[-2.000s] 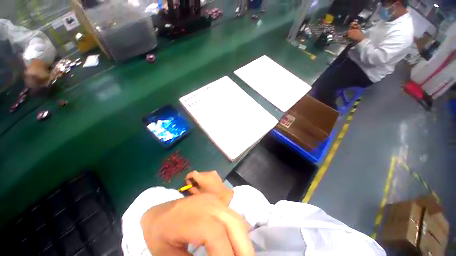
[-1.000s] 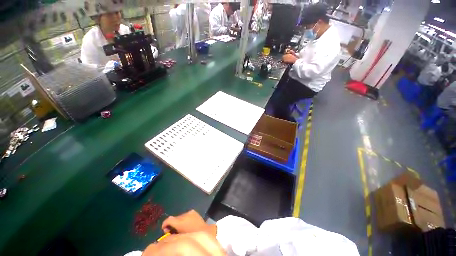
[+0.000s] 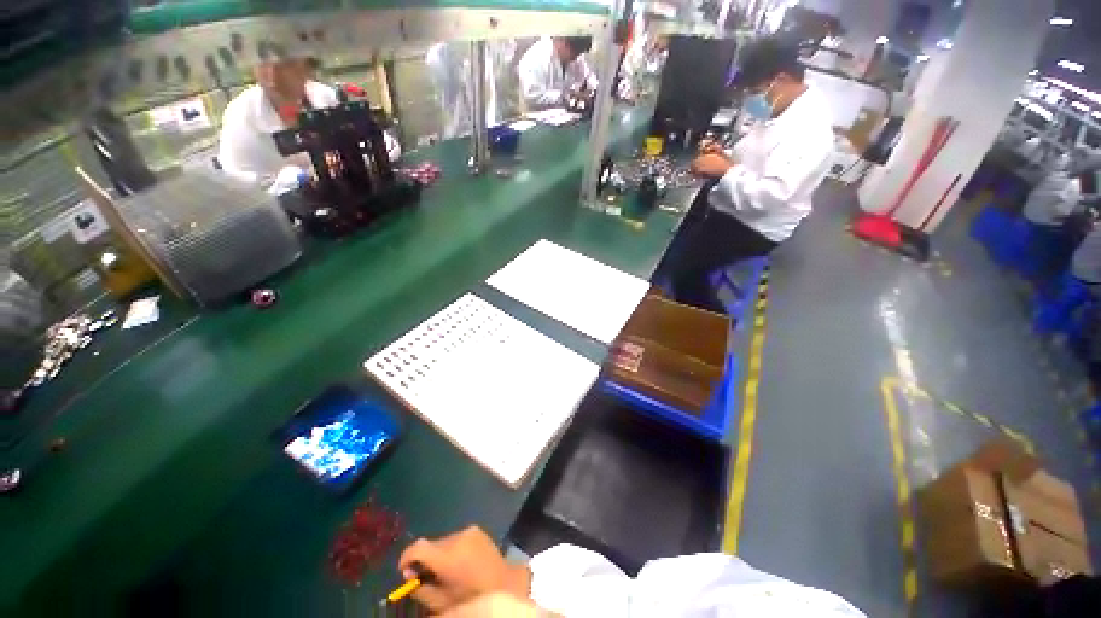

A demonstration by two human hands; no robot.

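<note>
My right hand (image 3: 453, 565) is at the bottom middle, closed around a slim yellow tool (image 3: 406, 589) whose yellow end points down and left. A sliver of skin at the bottom edge, just below it, looks like my left hand (image 3: 489, 606); it is cut off and what it holds is hidden. A loose pile of small red parts (image 3: 366, 541) lies on the green bench left of my right hand. The dark-blue parts box (image 3: 341, 437) with shiny blue and white pieces stands beyond the pile.
A white parts tray (image 3: 489, 392) with rows of dark slots lies ahead, a second white tray (image 3: 574, 287) beyond. A black bin (image 3: 628, 483) and open carton (image 3: 670, 350) stand right of the bench. A masked person (image 3: 773, 157) sits farther along. A yellow floor line (image 3: 749, 423) runs beside.
The view has tilted up and turned, showing more of the far bench. My hands now sit lower in the picture, and my left hand has nearly gone out of it.
</note>
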